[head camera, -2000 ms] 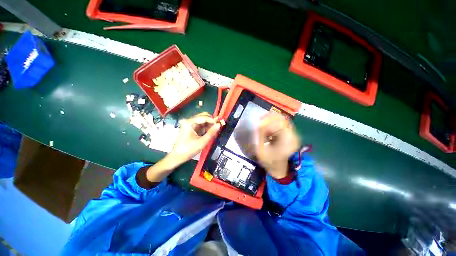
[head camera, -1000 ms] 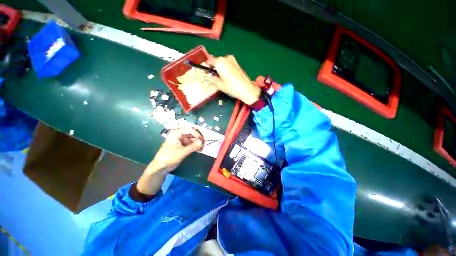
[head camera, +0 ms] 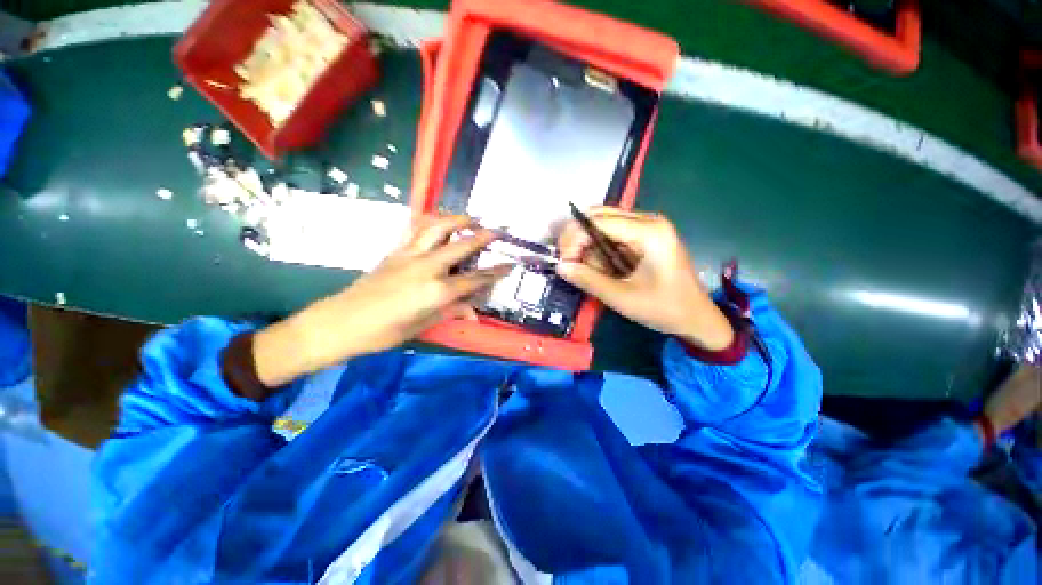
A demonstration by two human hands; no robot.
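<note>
An open-back tablet [head camera: 556, 143] with a large silver plate lies in an orange-red tray [head camera: 503, 338] in front of me. Circuitry shows at its near end. My left hand [head camera: 429, 280] lies over the tray's left side, its fingertips on the circuitry end; whether they pinch something is unclear. My right hand [head camera: 640, 272] holds dark tweezers [head camera: 602, 238] across the palm, tips pointing up and left. Its thumb and finger touch down near the plate's lower edge, by a thin pale strip; what they pinch is too small to tell.
A red bin [head camera: 278, 74] of pale tabs stands at the upper left. Loose leads [head camera: 229, 189] and pale chips lie below it beside a white sheet [head camera: 331, 232]. Another tray [head camera: 857, 34] is on the conveyor. Another person's arm [head camera: 1015, 400] shows at the right edge.
My right hand has moved from the red bin back to the tablet. My left hand has moved right, from the white sheet onto the tablet. The view has shifted, and the bench sits higher.
</note>
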